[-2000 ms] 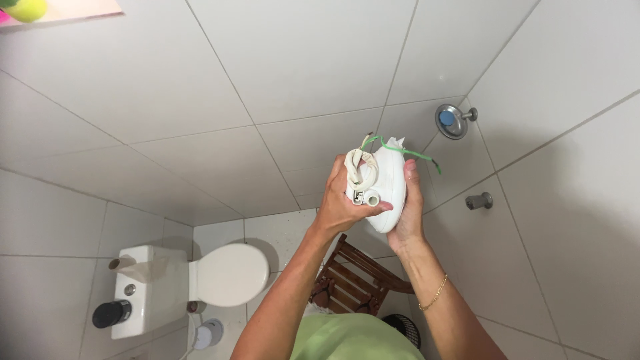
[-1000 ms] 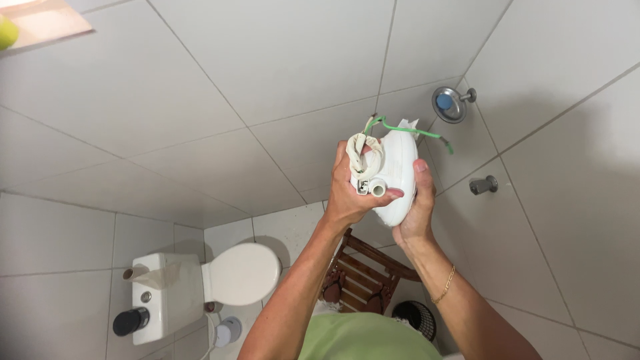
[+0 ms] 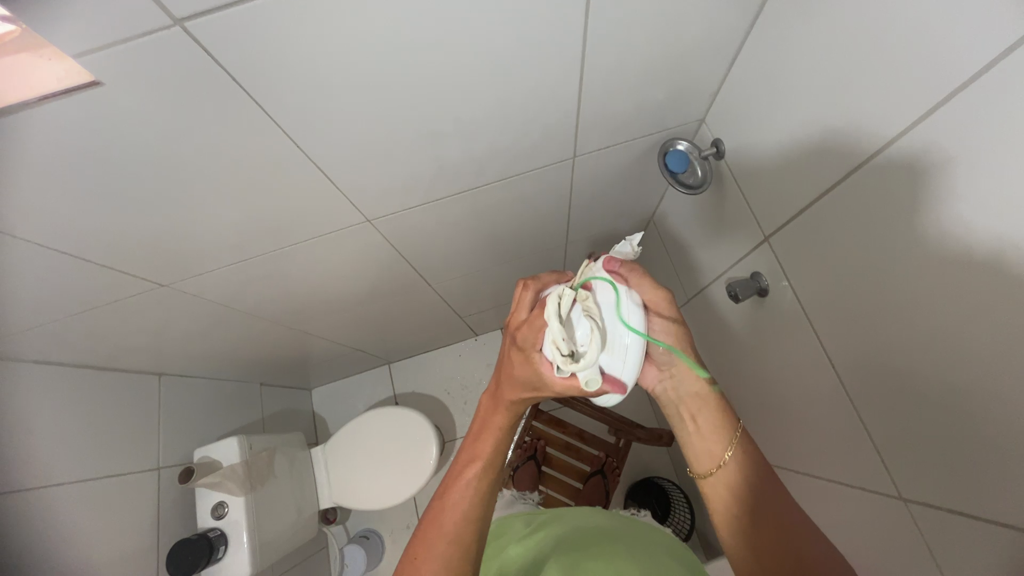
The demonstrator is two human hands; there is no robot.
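Note:
Both hands hold a white rounded plastic unit, probably an electric shower head (image 3: 628,336), in front of the body. My left hand (image 3: 530,340) grips its near side, where a loop of off-white cable or tape (image 3: 574,332) and a short pipe stub (image 3: 590,379) show. My right hand (image 3: 660,328) wraps the opposite side, thumb over the top edge. A green wire (image 3: 640,332) leaves the loop, crosses the white body and ends over the right wrist. A torn white piece (image 3: 628,246) sticks out at the top. Some fingertips are hidden behind the unit.
The feet, in flip-flops, stand on a slatted wooden chair (image 3: 576,448). A toilet (image 3: 380,458) is at lower left, with a black jar (image 3: 196,552) on its tank. A black basket (image 3: 662,506) stands beside the chair. A metal soap dish (image 3: 686,166) and a valve knob (image 3: 746,287) project from the tiled walls.
The white unit has been turned in my hands. The green wire, which pointed out past the top right, now lies across it towards my right wrist. My right thumb has moved to its upper edge.

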